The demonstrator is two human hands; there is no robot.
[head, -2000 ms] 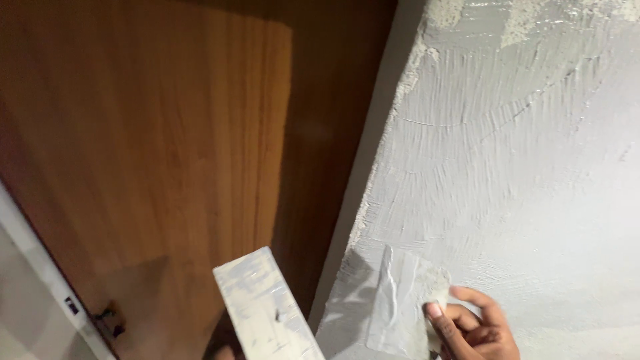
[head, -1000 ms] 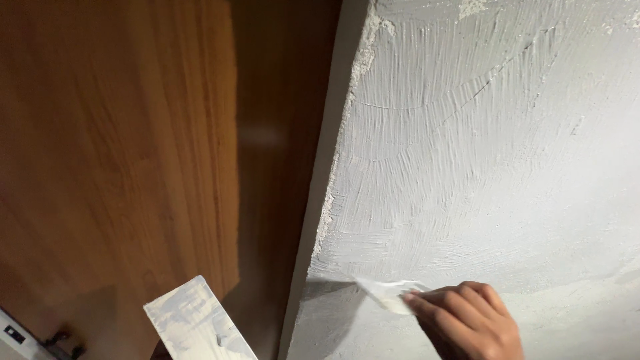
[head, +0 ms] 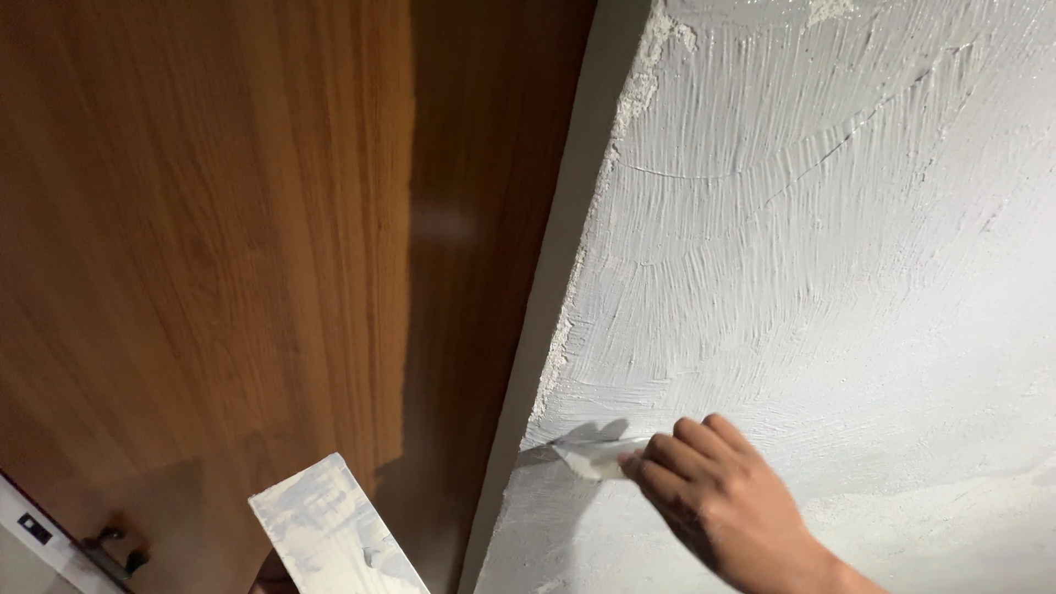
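Note:
My right hand (head: 718, 495) grips a thin, pale flexible scraper (head: 598, 458), its edge against the plastered wall (head: 784, 272) near the wall's left corner. Wet, ridged grey-white filler covers the wall above the scraper. My left hand (head: 274, 573), mostly cut off by the bottom edge of the view, holds a flat rectangular board or wide blade (head: 338, 528) smeared with white and grey filler. That piece is in front of the brown wooden door, apart from the wall. How the left fingers hold it underneath is hidden.
A brown wood-grain door (head: 247, 231) fills the left side, with a dark door handle (head: 115, 551) and a metal strike plate (head: 35, 528) at lower left. A narrow grey edge (head: 536, 330) runs between the door and the rough, crumbly wall corner (head: 635, 95).
The scraper in my right hand, seen broad and flat two seconds ago, is now tilted nearly edge-on against the wall. The view has shifted somewhat toward the wall.

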